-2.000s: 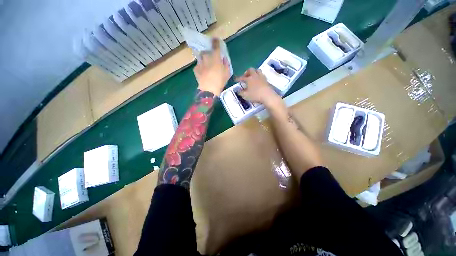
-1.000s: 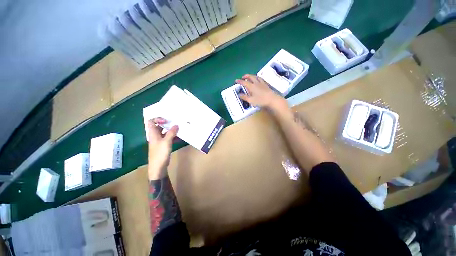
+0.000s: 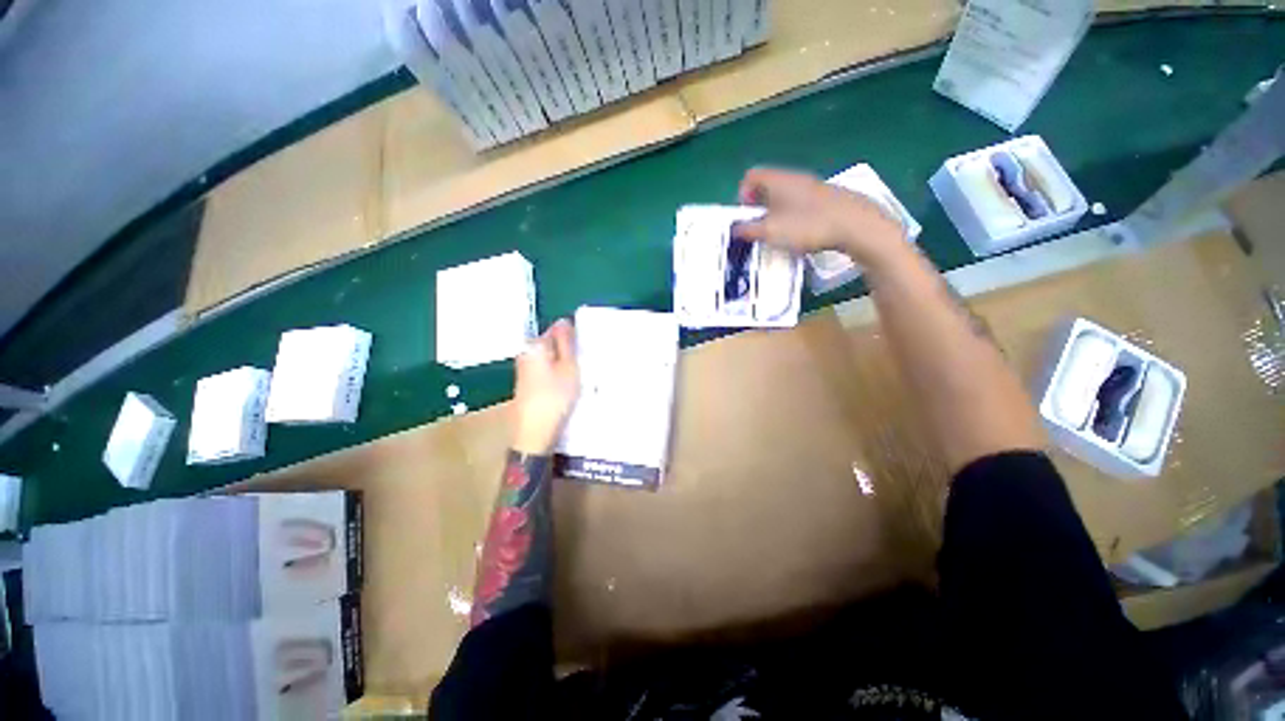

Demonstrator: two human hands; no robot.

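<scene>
My left hand point(image 3: 547, 383) holds a white box lid or sleeve point(image 3: 624, 387) with a black end band, by its left edge, above the cardboard-covered bench. My right hand point(image 3: 806, 211) is at the top edge of an open inner tray point(image 3: 772, 287) on the green belt's near edge; a dark bundle shows between pale rounded pieces. The fingers overlap the tray, and I cannot tell whether they grip it. The lid's upper right corner is close to this tray. A second tray point(image 3: 881, 197) is partly hidden behind my right hand and wrist.
Closed white boxes point(image 3: 486, 310) lie along the green belt point(image 3: 592, 254) to the left. More open trays point(image 3: 1009, 195) are at the right, one on the bench point(image 3: 1113, 396). Upright cartons point(image 3: 592, 57) line the far ledge. Stacked lids point(image 3: 155, 563) are at lower left. A printed leaflet point(image 3: 1015, 59) stands far right.
The lid in my left hand has turned more upright and moved right, beside the tray. The near tray has turned squarer to me. My right hand has shifted to its top edge. The view has shifted.
</scene>
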